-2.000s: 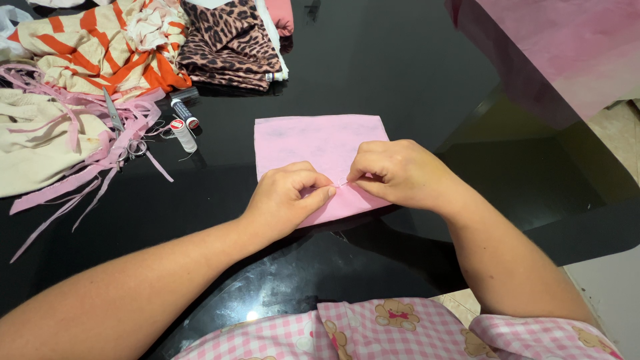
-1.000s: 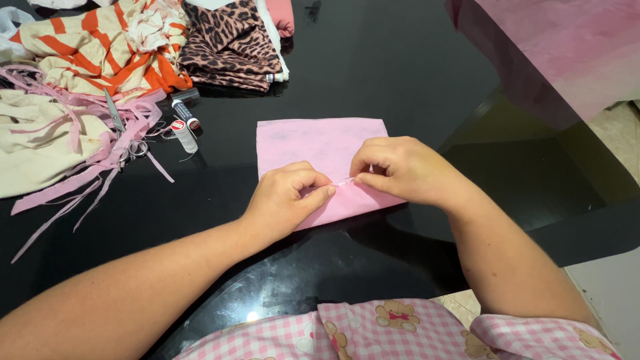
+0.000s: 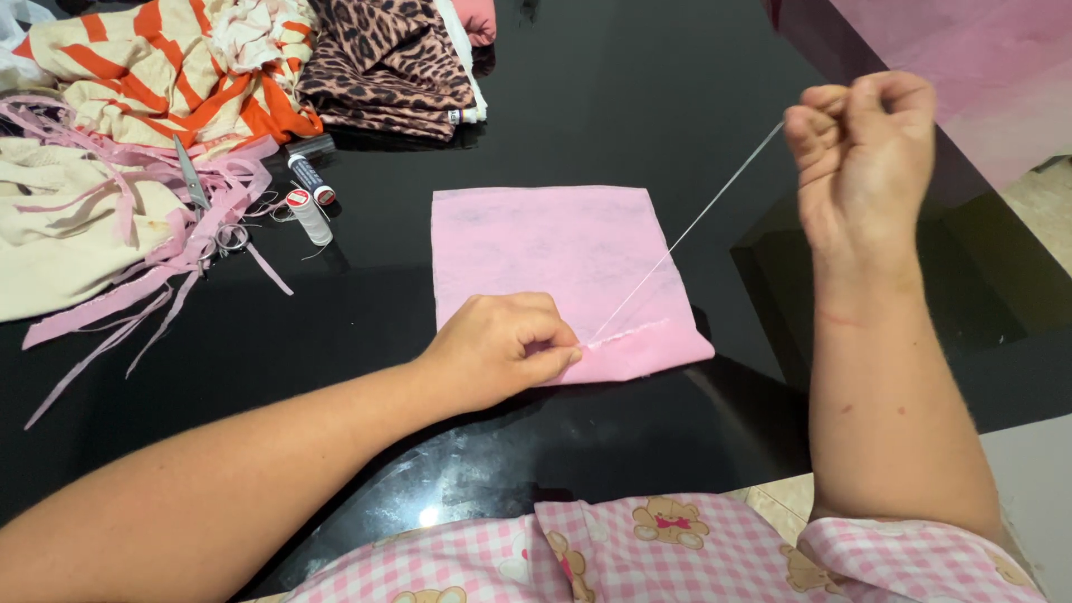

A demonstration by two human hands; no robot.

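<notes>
A roughly square piece of pink fabric [image 3: 544, 243] lies on the glossy black table, its near edge folded over with white stitches along the fold. My left hand [image 3: 507, 347] pinches that folded edge between thumb and finger. From beside those fingertips a white thread [image 3: 695, 224] runs taut up to my right hand [image 3: 863, 159], raised above the table at the right. The right fingers are closed on the thread's end; a needle cannot be made out there.
At the left lie a white thread spool [image 3: 310, 219], a dark-labelled tube [image 3: 311, 179], scissors [image 3: 193, 176] among pink fabric strips [image 3: 159, 276] and cream cloth [image 3: 75, 226]. Orange-striped cloth [image 3: 167, 67] and folded leopard-print fabric [image 3: 385, 67] are behind. Pink sheer material [image 3: 988, 59] is at the far right.
My right hand has moved from the folded edge up and to the right, drawing the thread out in a long line. My left hand still pinches the fold.
</notes>
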